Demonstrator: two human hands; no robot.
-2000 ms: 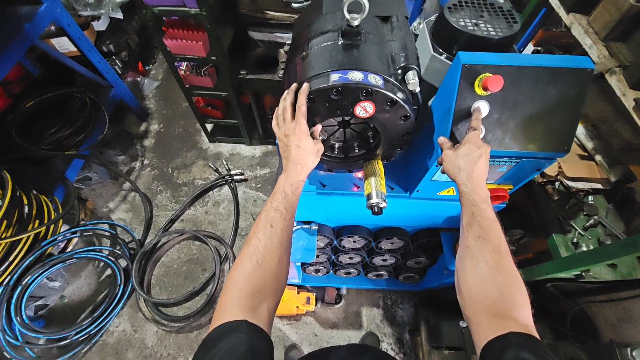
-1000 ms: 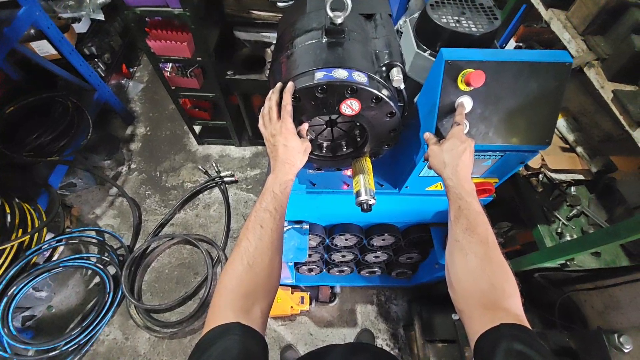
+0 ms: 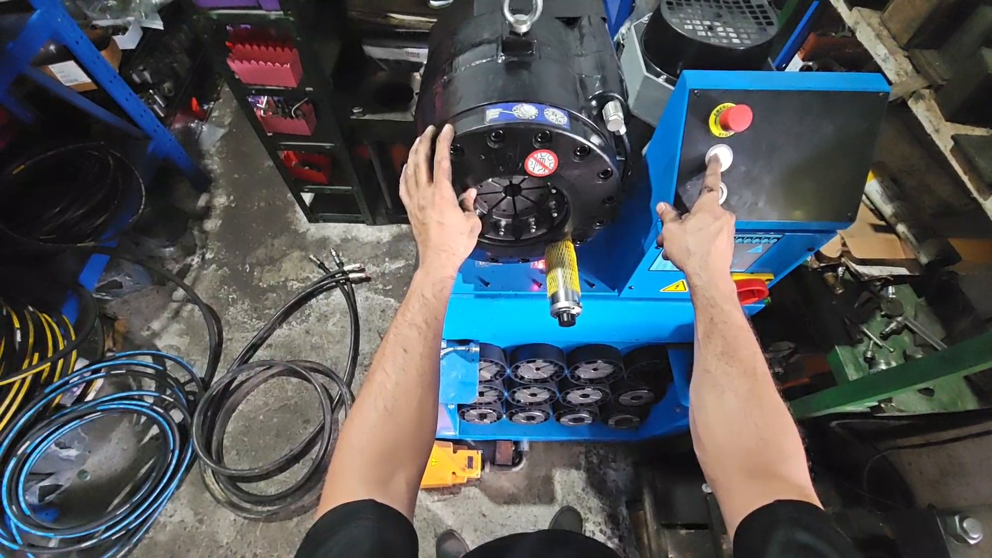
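A black hose crimping machine head (image 3: 535, 124) stands on a blue base (image 3: 573, 310). My left hand (image 3: 440, 205) rests on the left rim of its round face, fingers spread, thumb by the die opening (image 3: 518, 205). My right hand (image 3: 701, 229) points its index finger onto the upper white push button (image 3: 719, 155) of the control panel (image 3: 798, 155); the thumb sticks out to the side. A second white button lies just below, partly behind that finger. Above it sits a red emergency stop button (image 3: 735, 118). A yellow-and-silver cylinder (image 3: 563, 283) juts out below the opening.
Black die sets (image 3: 536, 364) fill a rack under the machine. An orange foot pedal (image 3: 452, 465) sits on the floor below. Coiled black hoses (image 3: 271, 426) and blue-striped hoses (image 3: 97, 449) lie at left. A green metal beam (image 3: 891, 376) runs along the right.
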